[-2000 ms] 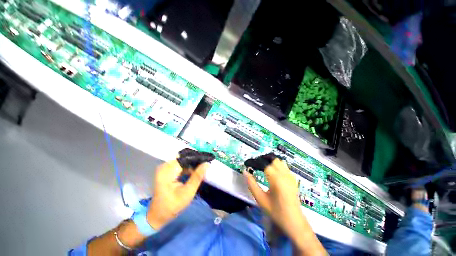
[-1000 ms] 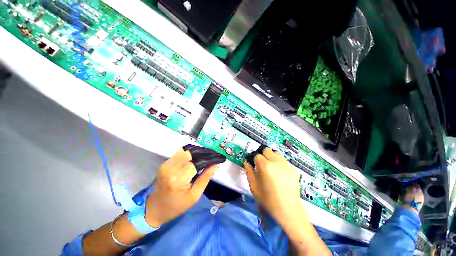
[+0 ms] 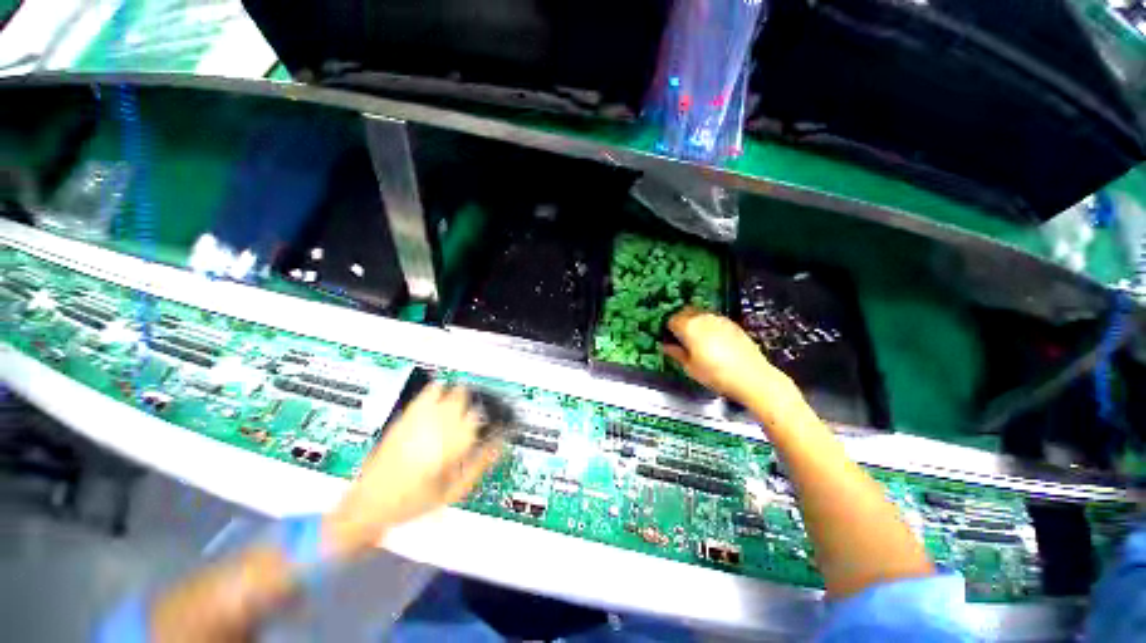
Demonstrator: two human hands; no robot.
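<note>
My right hand (image 3: 723,354) reaches into the black bin of small bright green pieces (image 3: 638,283), its dark-covered fingertips at the pieces. Whether it grips one is hidden. My left hand (image 3: 421,455) is blurred, over the left end of a green circuit board (image 3: 601,492) beside a dark gap. Dark material shows at its fingers, and I cannot tell if it holds anything. A light blue band (image 3: 305,540) is around my left wrist.
A bin of small metallic pieces (image 3: 792,320) is right of the green one; a dark bin (image 3: 522,283) is left. Black totes (image 3: 930,94) stand on the upper shelf. A coiled blue cord (image 3: 136,201) hangs left. A white rail (image 3: 553,560) edges the boards. A blue sleeve shows far right.
My right hand has moved from the board up into the green bin. My left hand has moved a little left and is more blurred. The view has turned and shows more shelf.
</note>
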